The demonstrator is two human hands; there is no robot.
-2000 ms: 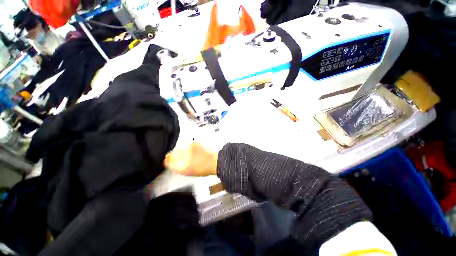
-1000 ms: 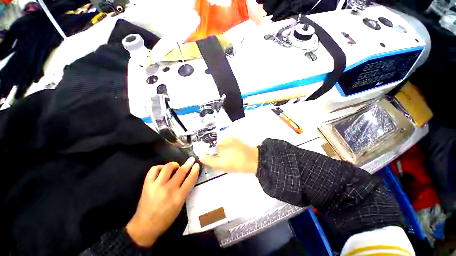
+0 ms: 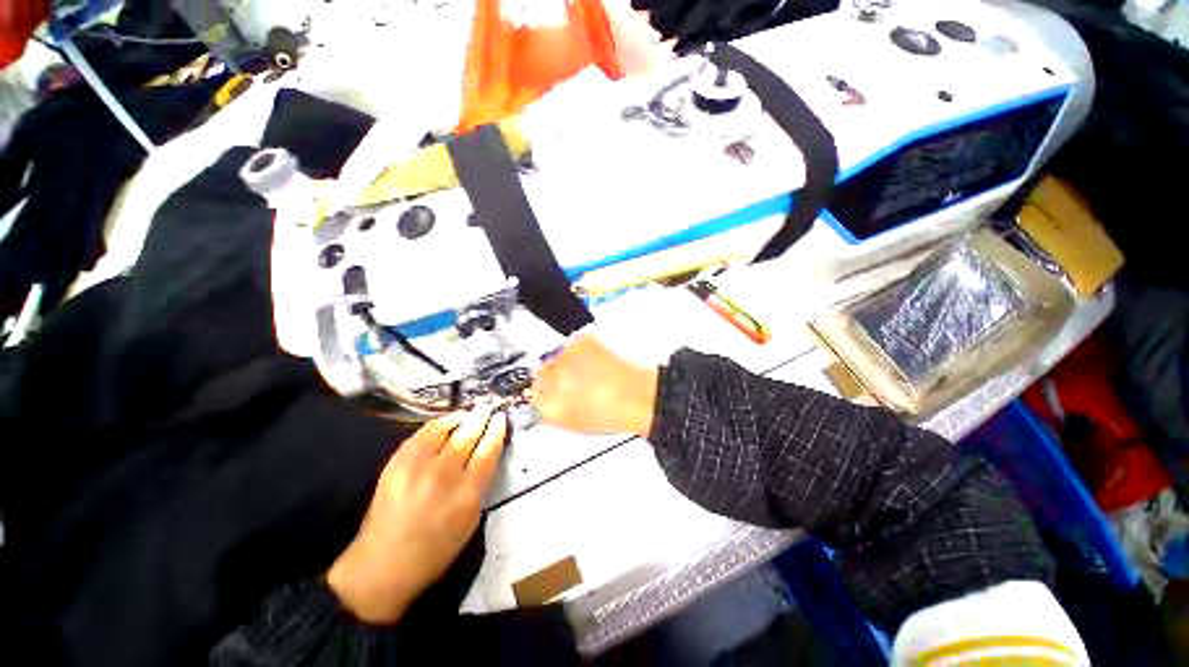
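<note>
The black garment [image 3: 170, 378] lies spread left of the needle area and hangs over the table's front edge. The white sewing machine [image 3: 626, 209] stands behind my hands. My left hand [image 3: 424, 502] lies with its fingertips on the garment's edge, just in front of the presser foot area [image 3: 502, 378]. My right hand [image 3: 593, 387] is bent with its fingertips close to the right side of the presser foot. Whether it pinches cloth is hidden. The small part of the garment at the fingertips is blurred.
Orange snips [image 3: 733, 313] lie on the bed right of the needle. A cased screen [image 3: 945, 319] and a yellow-brown card [image 3: 1072, 235] lie farther right. An orange bag [image 3: 535, 59] is behind the machine. A blue crate [image 3: 1063, 489] is below the table at right.
Both hands have come to the needle area; the left was hidden two seconds ago. Since the last earlier frame, the left fingertips have moved closer to the foot. The machine appears shifted left in view.
</note>
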